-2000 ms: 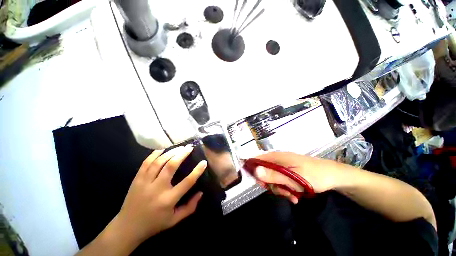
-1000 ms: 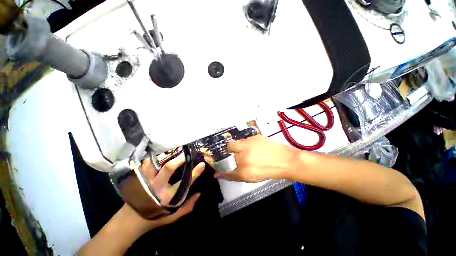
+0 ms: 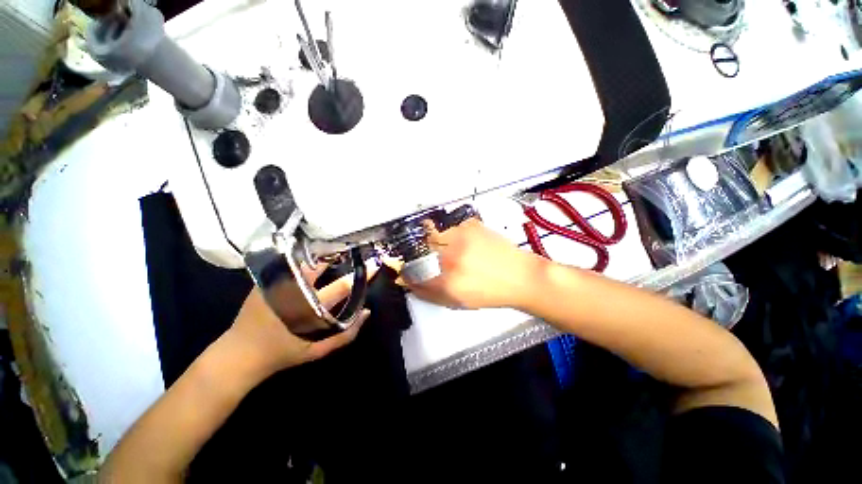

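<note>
The large white sewing machine head (image 3: 454, 123) fills the upper middle. Black fabric (image 3: 184, 293) lies on the white table left of and below the needle area and hangs toward my lap. My left hand (image 3: 274, 326) rests on the fabric, its fingers partly hidden behind the shiny curved guard (image 3: 307, 293). My right hand (image 3: 473, 269) is at the needle area, its fingertips beside the small metal parts (image 3: 411, 246); what they touch is hidden. Red-handled scissors (image 3: 577, 222) lie on the table right of my right hand, blades mostly hidden by the machine.
A dark packet in clear plastic (image 3: 695, 213) with a white round item lies right of the scissors. A crinkled clear bag (image 3: 714, 293) hangs below the table edge (image 3: 491, 354). Something blue (image 3: 562, 359) shows under the edge. A grey post (image 3: 170, 71) stands at upper left.
My right hand has put the scissors down on the table and moved left to the needle area. My left hand now sits behind the guard. The view has shifted.
</note>
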